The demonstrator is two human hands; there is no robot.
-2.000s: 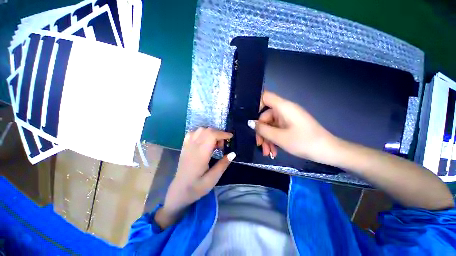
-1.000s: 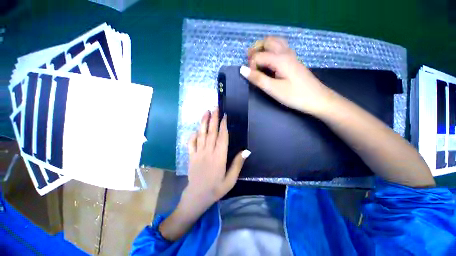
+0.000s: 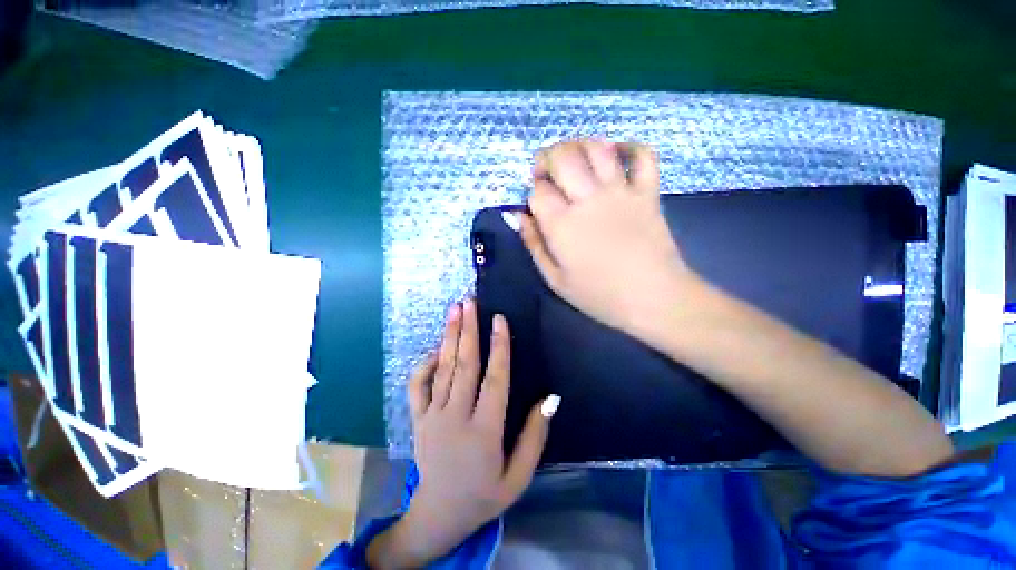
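Note:
A black panel unit [image 3: 724, 323] lies flat on bubble wrap [image 3: 780, 145]. A black adhesive strip [image 3: 507, 290] lies along the panel's left end, with two small metallic dots beside it near the top corner. My left hand [image 3: 462, 457] lies on the panel's lower left end, palm down, thumb apart, holding nothing. My right hand [image 3: 607, 228] is at the panel's top left edge, fingers curled and thumb on the strip's top end. Whether its fingers pinch anything is hidden.
Fanned sticker sheets [image 3: 223, 356] with long black bars lie at the left. Another sheet stack [image 3: 980, 301] is at the right, cut off by the edge. More bubble wrap [image 3: 212, 33] lies at the top. A cardboard box [image 3: 301, 512] is below the bench edge [image 3: 357, 429].
My right hand has moved from the strip's middle to its top end. My left hand has moved from the lower left edge to lie flat on the strip. The strip now lies flush along the end.

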